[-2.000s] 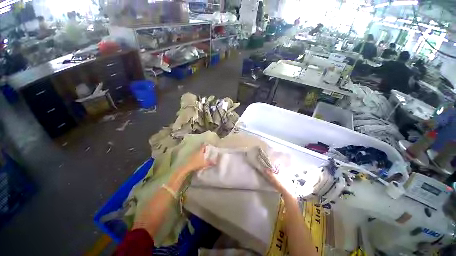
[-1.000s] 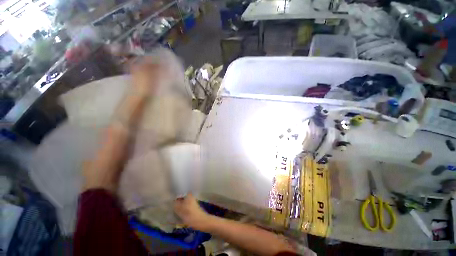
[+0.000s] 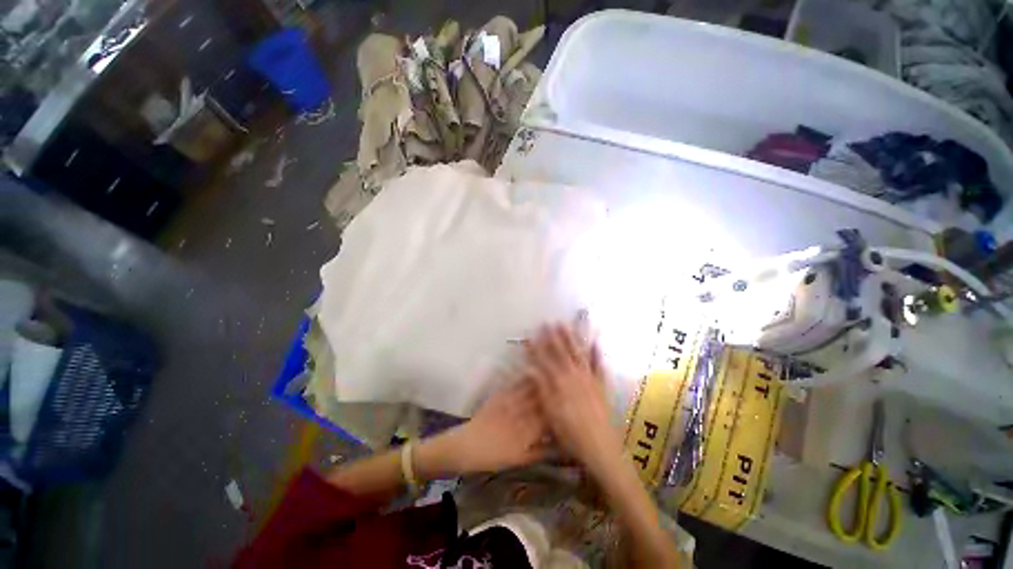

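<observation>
A pale beige cut panel [image 3: 422, 289] lies flat over the left of the machine table, with a short dark line near the hands. My left hand [image 3: 505, 428] rests on the panel's near right part. My right hand [image 3: 572, 389] lies against it, partly over it, fingers on the cloth. Whether the fingers grip anything between them cannot be told. The needle area [image 3: 716, 283] is in bright glare to the right of the hands.
Yellow PIT tape [image 3: 733, 445] crosses the machine bed. Yellow-handled scissors [image 3: 864, 500] lie right of it. A white tub [image 3: 667, 83] with dark scraps stands behind. Khaki bundles [image 3: 444, 95] hang at the back left. A blue crate [image 3: 291, 372] is under the cloth.
The folded cloth held up earlier, then swung left in a blur, now lies spread on the table. Both hands have come together on it, left of the tape.
</observation>
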